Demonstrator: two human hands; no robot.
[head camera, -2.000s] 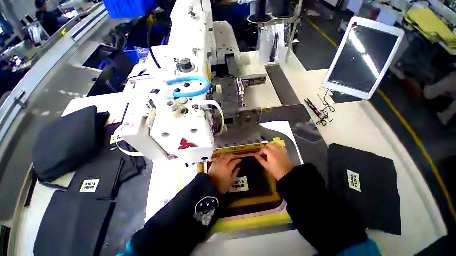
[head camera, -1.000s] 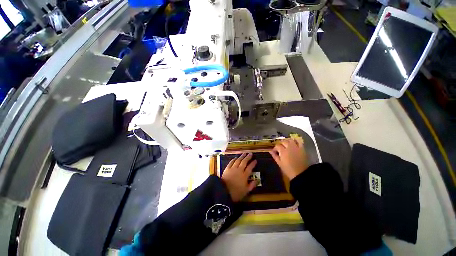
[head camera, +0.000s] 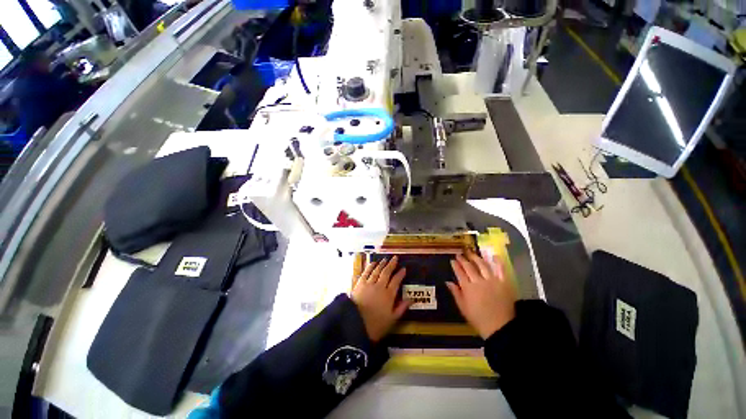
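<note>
A dark fabric panel (head camera: 429, 271) lies in the window of the amber-brown clamp frame (head camera: 433, 328), just in front of the sewing machine head (head camera: 343, 204). A white label with dark lettering (head camera: 420, 297) lies on the panel between my hands. My left hand (head camera: 380, 296) lies flat on the panel's left side, fingers spread. My right hand (head camera: 483, 293) lies flat on its right side, fingers apart, partly over the frame's right edge. Neither hand grips anything. Yellow tape (head camera: 496, 244) covers the frame's right corner.
A labelled dark panel (head camera: 646, 327) lies at right. Snips (head camera: 573, 186) and a screen (head camera: 669, 102) are behind it. At left are an unlabelled dark panel (head camera: 154, 344), a small labelled piece (head camera: 214, 245) and a puffy dark pile (head camera: 159, 200). A blue ring (head camera: 360, 126) tops the head.
My left hand has moved left off the label, which now shows fully. My right hand has moved from the frame's back edge down onto the panel's right side. The view has shifted.
</note>
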